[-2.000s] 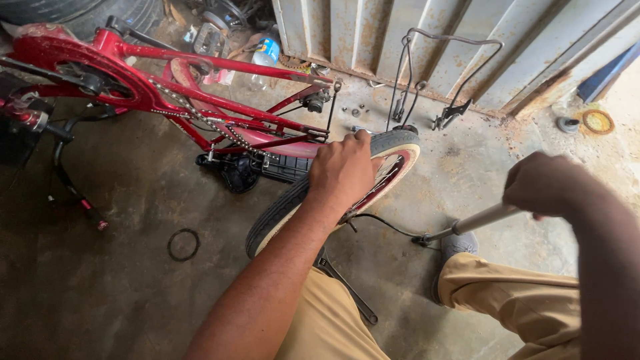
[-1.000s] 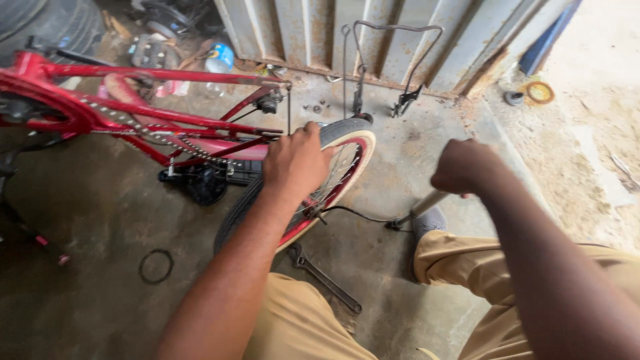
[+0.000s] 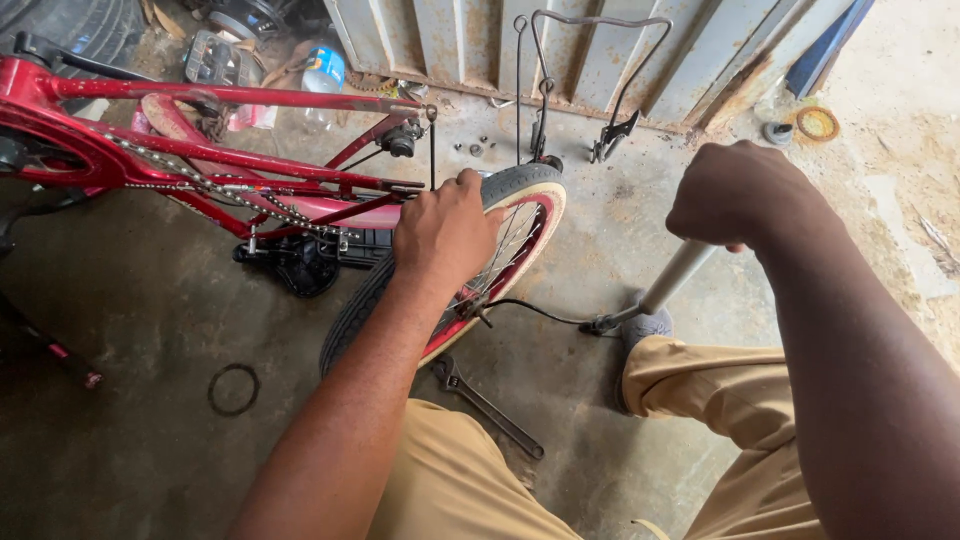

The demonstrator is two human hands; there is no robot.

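A bicycle wheel (image 3: 551,225) with a black tyre, cream sidewall and red rim stands tilted on the floor. My left hand (image 3: 448,229) grips the top of its tyre. At the right, my right hand (image 3: 739,196) is closed over the upper end of a grey floor pump (image 3: 679,276); the handle itself is hidden under the fist. A thin black hose (image 3: 536,309) runs from the pump's foot, beside my shoe (image 3: 646,324), to the wheel near its hub. Left of the wheel lies a red bicycle frame (image 3: 225,157) with a loose chain (image 3: 176,171) and a black saddle (image 3: 304,262).
An adjustable wrench (image 3: 495,412) lies by my knee. A dark ring (image 3: 233,390) is on the floor at left. A wire stand (image 3: 600,21) leans near the corrugated metal door (image 3: 472,52). Several small nuts (image 3: 476,148) and a plastic bottle (image 3: 322,79) lie beyond the frame.
The right fist is over the pump in every frame, while the pump's tilt differs slightly. My left hand stays on the tyre. The view has shifted somewhat.
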